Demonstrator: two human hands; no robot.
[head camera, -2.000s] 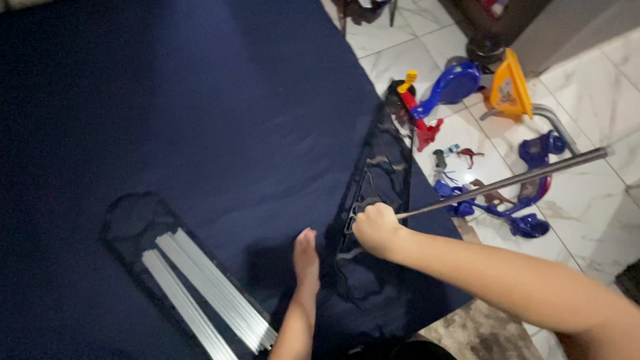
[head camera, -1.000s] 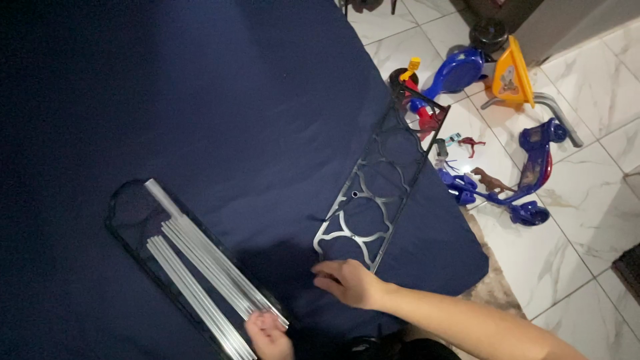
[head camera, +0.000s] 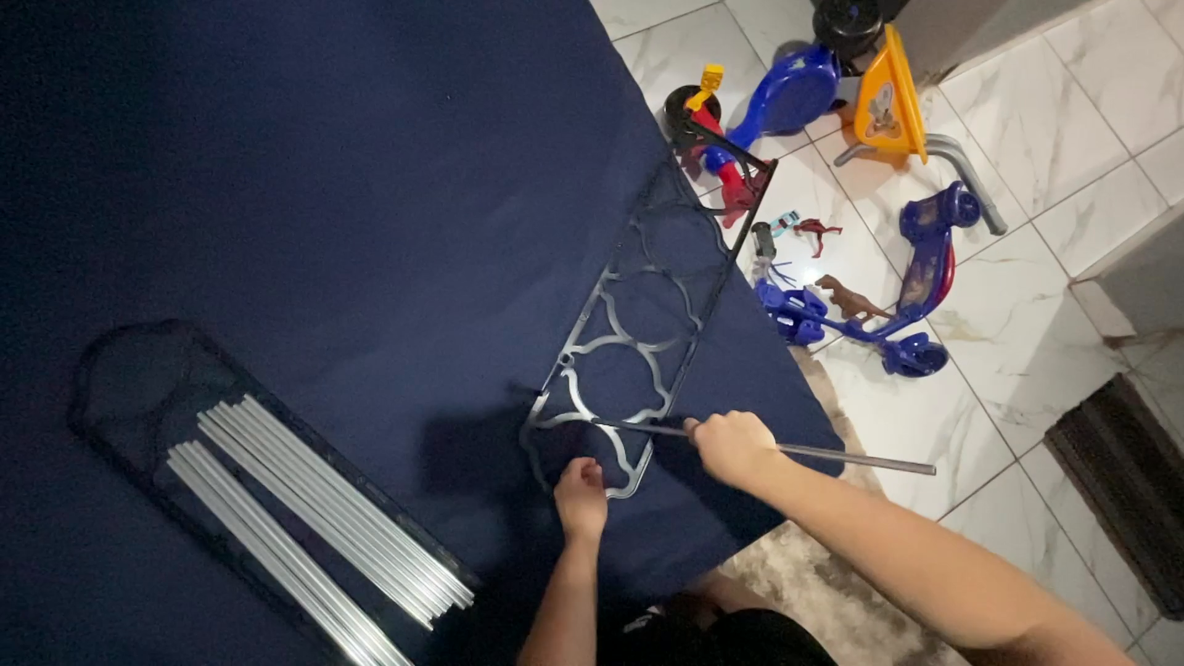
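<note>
My right hand grips a thin metal tube; its left end lies over the near end of a black openwork panel with curved bars. That panel slants up and right, its far corner past the edge of the dark blue sheet. My left hand is beside the panel's near end, fingers curled; whether it touches the frame I cannot tell. To the left, two bundles of silvery metal tubes lie on a second dark, round-ended panel.
On the marble-look tile floor at right are a blue toy scooter, a ride-on toy with a blue seat and yellow part, and small toy figures. A dark ribbed mat and a shaggy rug lie nearer.
A second ago my left hand was at the tube bundles; it has moved right to the panel. My right hand, which showed no tube then, now holds one.
</note>
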